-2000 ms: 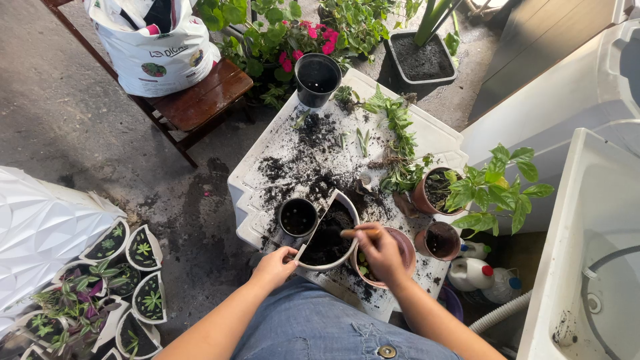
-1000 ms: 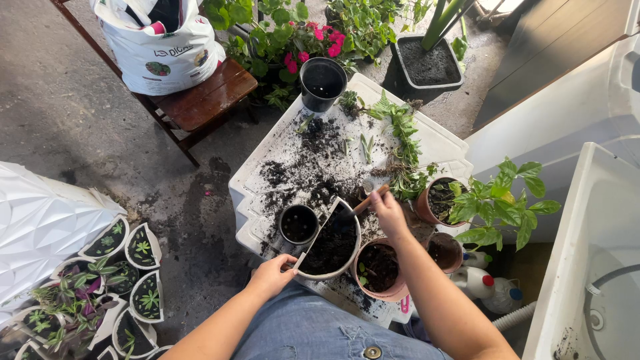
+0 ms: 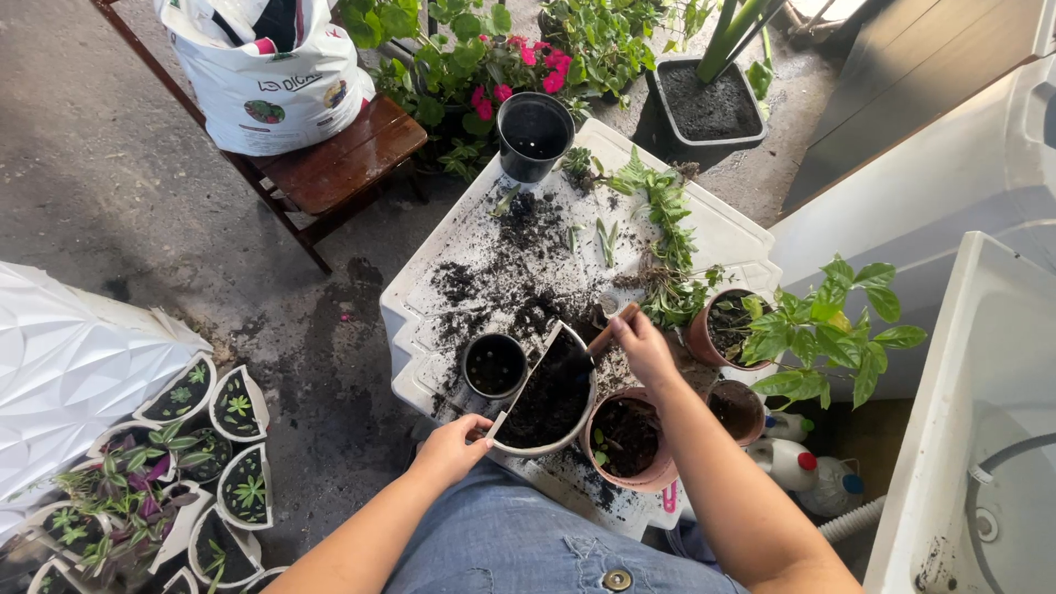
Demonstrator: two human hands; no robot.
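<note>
Near the front edge of the white plastic table [image 3: 421, 309] stands a half-round planter [image 3: 549, 400] filled with dark soil. My left hand [image 3: 450, 450] pinches the left front corner of its rim. In my right hand [image 3: 643, 346] is the wooden handle of a small garden tool [image 3: 613, 330]; its head is hidden at the soil by the planter's right rim. A small black pot [image 3: 495, 365] with drainage holes stands just left of the planter. A pinkish plastic pot [image 3: 631, 437] with soil and a small seedling is to the right, under my right forearm.
Spilled soil [image 3: 528, 272] and uprooted ferns [image 3: 670, 219] lie on the table. An empty black pot [image 3: 535, 136] stands at its far corner. Potted plants [image 3: 730, 330] are at the right, beside a white sink [image 3: 932, 412]. A wooden chair [image 3: 346, 157] bears a white bag [image 3: 272, 91]. Planters [image 3: 242, 404] stand lower left.
Two seconds ago my right hand was over the planter's right part; it is now just outside the rim, farther right, with the wooden handle showing. My left hand stays at the planter's corner.
</note>
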